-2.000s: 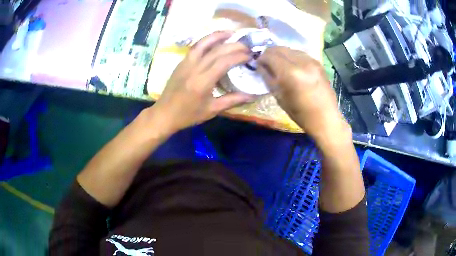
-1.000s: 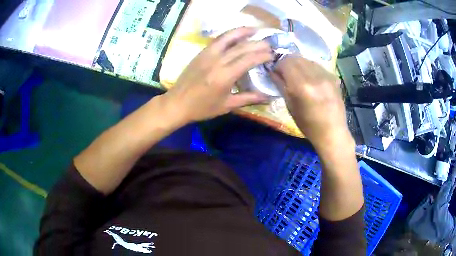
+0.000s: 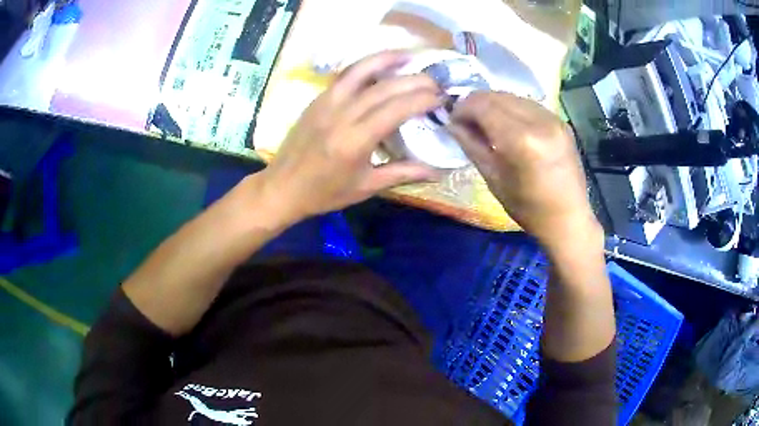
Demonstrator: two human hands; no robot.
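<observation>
A white round housing (image 3: 434, 143) lies on the glaring work pad (image 3: 283, 108), with its open side up. My left hand (image 3: 345, 133) holds it, thumb at the near rim and fingers over its top. My right hand (image 3: 520, 146) is at the right side of the housing, thumb and fingers pinched together at a small dark part near its centre. The fingertips of both hands almost meet there. The small part is mostly hidden and too blurred to name.
A black electric screwdriver (image 3: 662, 150) lies at right across grey-white boxy units (image 3: 637, 104). A blue perforated crate (image 3: 491, 324) is below the bench edge. Green printed sheets (image 3: 225, 75) and a pink sheet (image 3: 133, 62) lie at left. A broad white curved cover (image 3: 512, 71) is behind the housing.
The camera view has shifted a little. Both hands stay at the housing; the right fingers have moved slightly at its centre.
</observation>
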